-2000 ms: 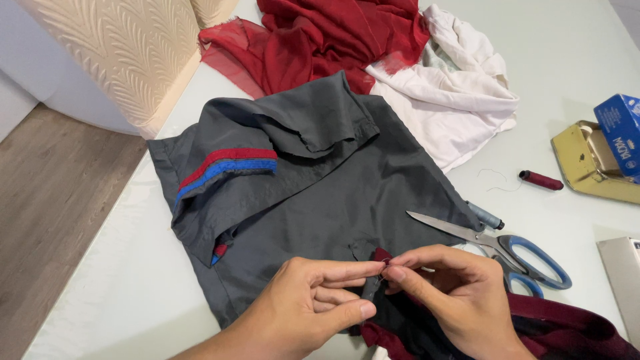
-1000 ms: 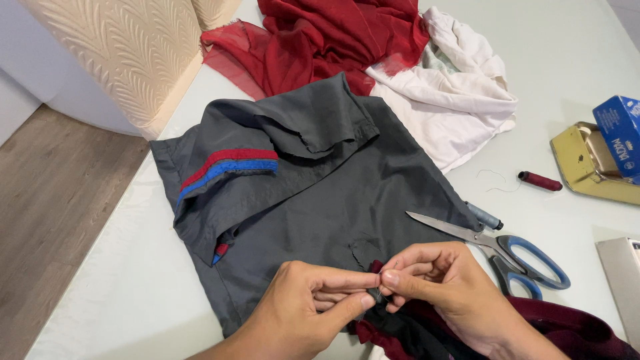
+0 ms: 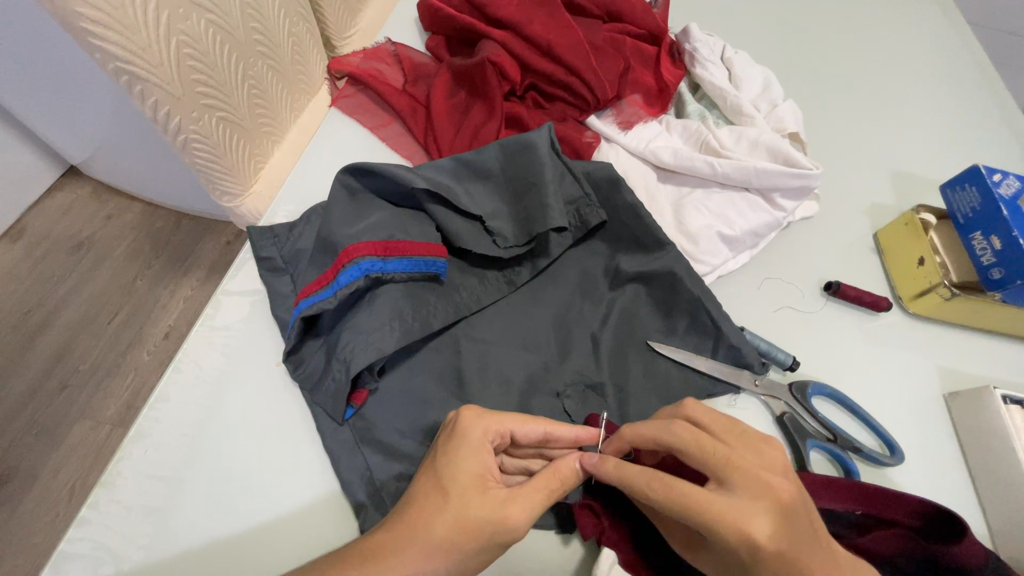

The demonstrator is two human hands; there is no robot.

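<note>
My left hand and my right hand meet at the lower middle, fingertips nearly touching. Between them stands a small metal safety pin, upright, at the edge of maroon fabric. The left thumb and index finger pinch at the pin and cloth; the right thumb and index finger close on the same spot. Most of the maroon fabric lies under and right of my right hand. Dark grey fabric with a red and blue stripe is spread beneath and beyond both hands. Scissors with blue-grey handles lie beyond my right hand.
Grey thread lies by the scissors, maroon thread farther right. A yellow tin holds a blue box. Red cloth and white cloth lie at the back. A cream-covered chair borders the table's left edge.
The metal pin now shows upright between my fingertips; it was not visible in the earlier frames. My fingers have shifted slightly around the maroon cloth.
</note>
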